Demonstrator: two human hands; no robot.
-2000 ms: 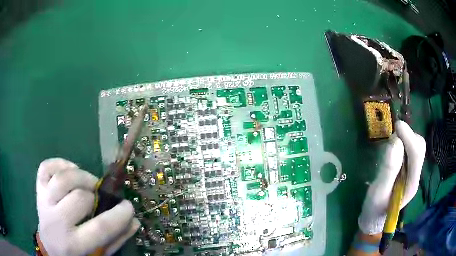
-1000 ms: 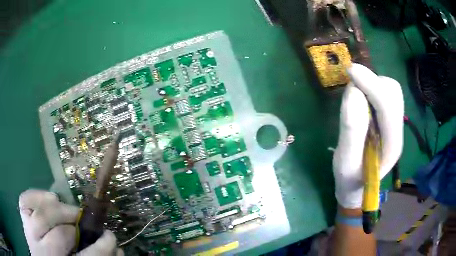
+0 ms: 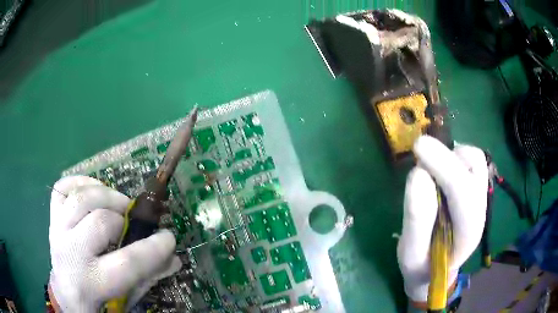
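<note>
My left hand [image 3: 110, 244], in a white knit glove, holds a soldering iron [image 3: 153, 198] with a black collar. Its brownish tip points up over the top edge of the template. A thin solder wire [image 3: 214, 238] sticks out from this hand. My right hand [image 3: 443, 214], also gloved, is closed around the yellow handle of a second iron [image 3: 439, 269]; its tip is hidden by the hand and stand area. The hand is just below the yellow sponge [image 3: 396, 136]. The green circuit board [image 3: 269, 223] lies under the translucent template [image 3: 290, 159], partly covered by my left hand.
The black iron stand [image 3: 391, 58] with a whitish, crusted top is behind the sponge. Black round fans [image 3: 539, 131] are at the right. Red-black cutters [image 3: 500, 177] lie beside my right hand. Blue cloth [image 3: 541, 241] shows at the right edge. The green mat [image 3: 153, 73] lies underneath.
The view has shifted and turned. The left iron's tip has moved from over the board's dense parts to the template's top edge. My right hand stays by the sponge, its iron handle now more upright.
</note>
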